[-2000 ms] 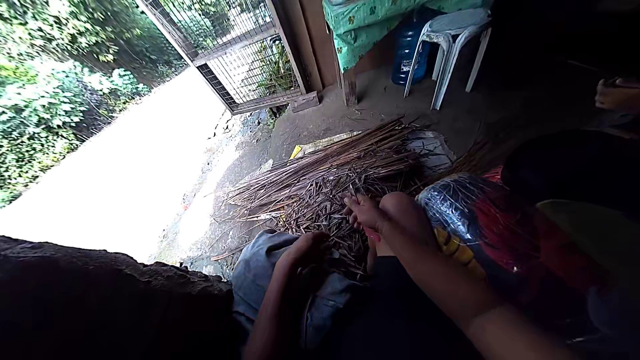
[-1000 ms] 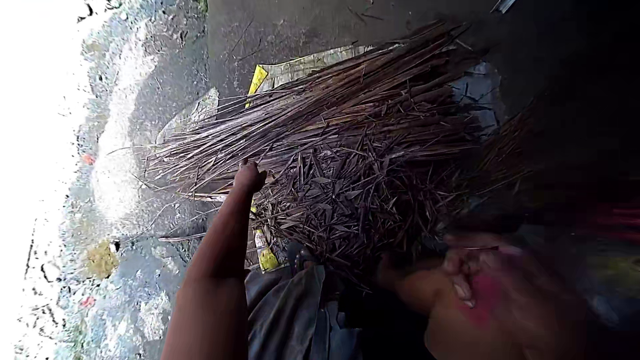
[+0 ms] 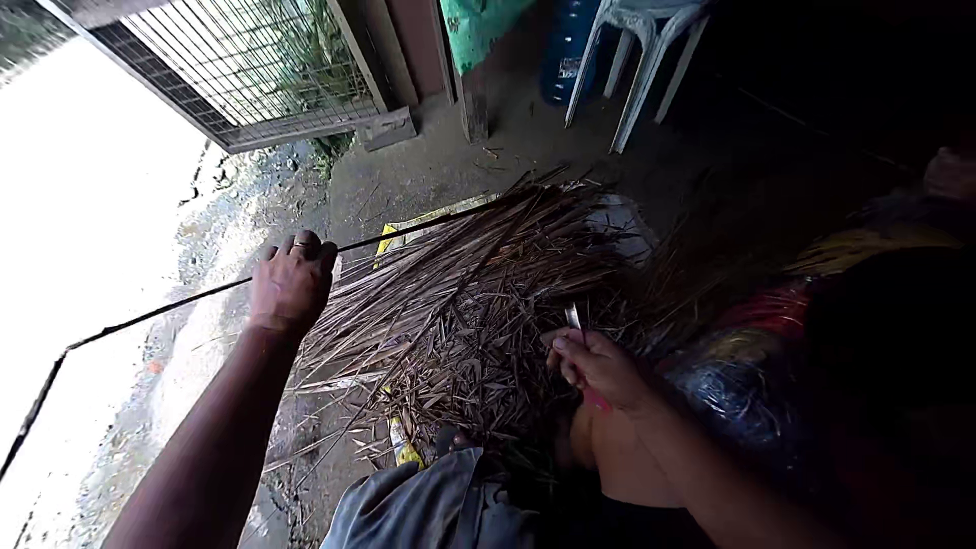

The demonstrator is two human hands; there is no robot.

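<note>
My left hand (image 3: pixel 293 278) is closed around a long, thin, dark dried stalk (image 3: pixel 175 303), which runs from the pile to the lower left and bends near its outer part. My right hand (image 3: pixel 598 366) grips a knife (image 3: pixel 573 315) with a short metal blade and a pinkish handle; the blade points up over the pile's right side. Between my hands lies a pile of dried leaf strips (image 3: pixel 488 267), long ones at the back and short cut pieces (image 3: pixel 488 366) in front, on a sack (image 3: pixel 621 229) with yellow edges.
A wire-mesh gate (image 3: pixel 252 69) stands at the back left, beside a wooden post (image 3: pixel 473 107). A pale plastic chair (image 3: pixel 648 46) and a blue water container (image 3: pixel 563 69) are behind the pile. Plastic-wrapped material (image 3: pixel 732 381) lies on the right. Part of another person's hand (image 3: pixel 949 174) shows at the far right.
My left hand, near the pile's left edge a second ago, is now raised with a long stalk in it. My right hand has moved up over the pile with the knife. The view has shifted much.
</note>
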